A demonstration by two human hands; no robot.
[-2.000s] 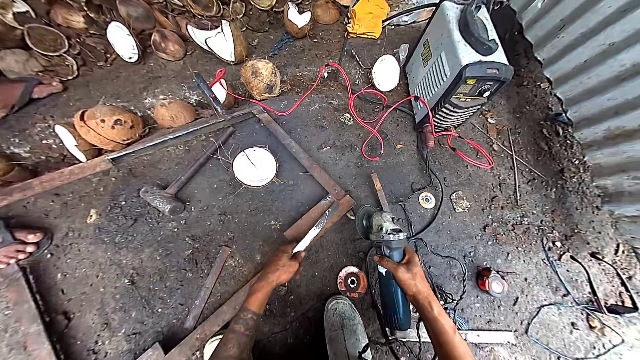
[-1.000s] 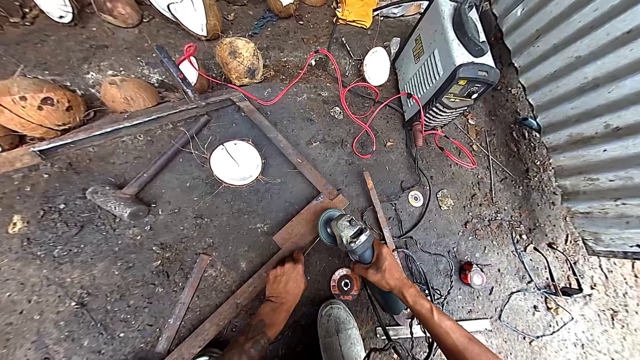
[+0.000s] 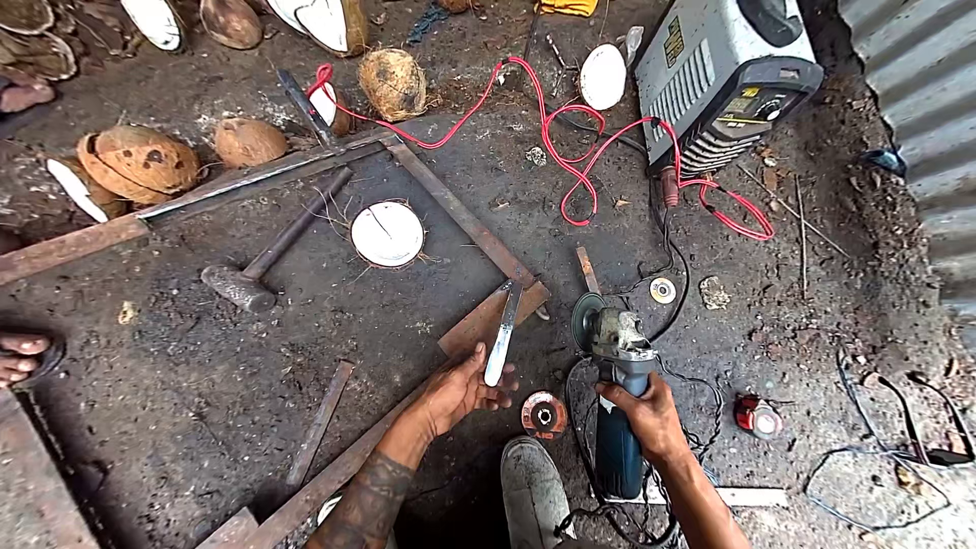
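Observation:
My left hand (image 3: 461, 393) is at the lower middle, its fingers spread beside and behind the pale end of a narrow metal tool (image 3: 501, 343). Whether they grip it is unclear. The tool's dark end lies over the corner where a rusty flat steel bar (image 3: 465, 217) meets a short steel plate (image 3: 473, 324). In my right hand (image 3: 648, 419) is a blue angle grinder (image 3: 619, 450), its disc (image 3: 587, 322) just right of that corner, apart from the steel. A long steel bar (image 3: 335, 484) runs down left from the plate, partly behind my left forearm.
A sledgehammer (image 3: 240, 288) and a coconut half (image 3: 387, 234) lie inside the frame. Coconuts (image 3: 139, 164) line its far side. A welding machine (image 3: 717, 84) with red cable (image 3: 545, 114) stands upper right, near a corrugated metal sheet (image 3: 915, 114). An orange disc (image 3: 544, 416) lies by my shoe (image 3: 534, 488).
The grinder has moved right, off the plate its disc was over a second ago. My left hand's fingers have spread. The narrow tool now shows plainly at the corner.

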